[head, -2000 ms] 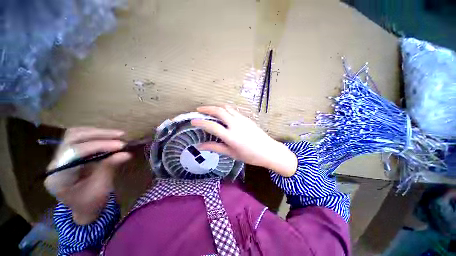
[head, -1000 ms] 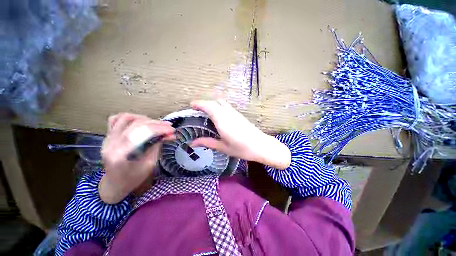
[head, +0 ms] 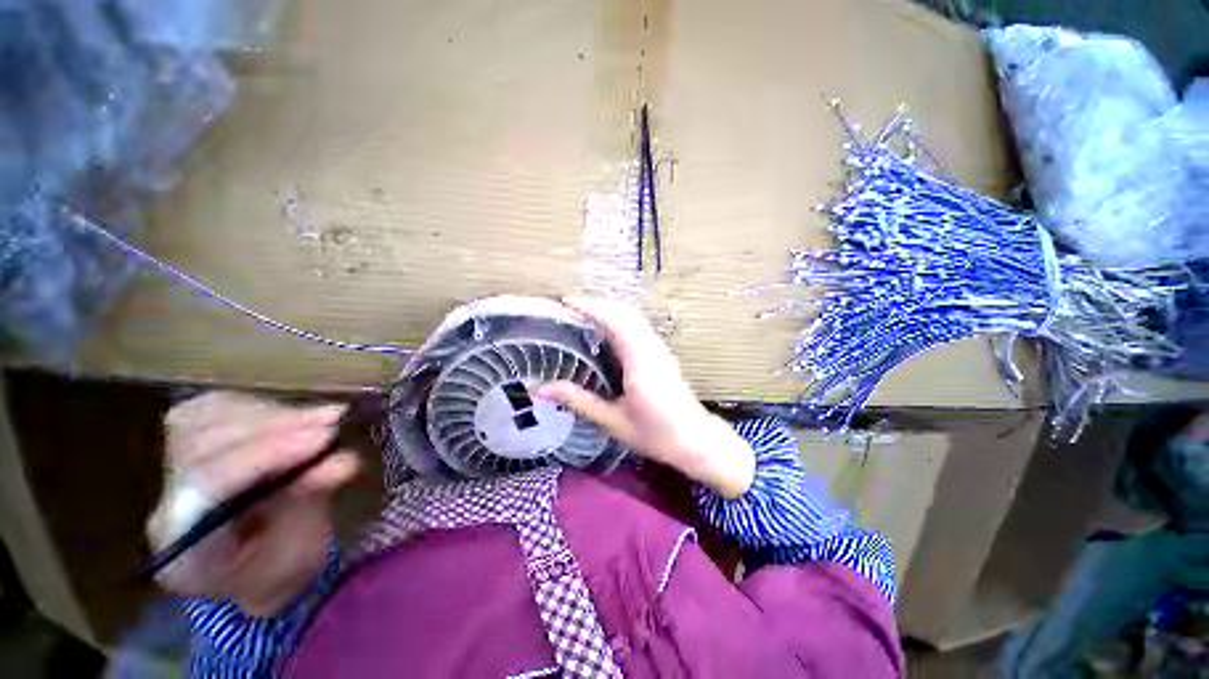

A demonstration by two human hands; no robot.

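Observation:
A grey finned housing (head: 458, 444) sits at the bench edge against the checked apron, its pale centre disc with dark openings facing up. My right hand (head: 646, 398) grips its right side, with the thumb over the disc. My left hand (head: 252, 497) is blurred at the lower left, away from the housing, and holds black tweezers (head: 219, 515) like a pen. A white band shows on one of its fingers. A single lead wire (head: 252, 314) runs from the housing's upper left rim across the bench to the left.
A second pair of tweezers (head: 647, 192) lies on the cardboard-covered bench (head: 451, 146). A blue-and-white wire bundle (head: 915, 265) lies at right, with a full clear bag (head: 1094, 139) beyond. Crumpled plastic bags (head: 100, 133) lie at upper left. Another person's legs (head: 1114, 597) show at lower right.
My left hand with the tweezers has moved from the housing down and left. The lead wire now extends over the bench from the rim. The view has shifted slightly.

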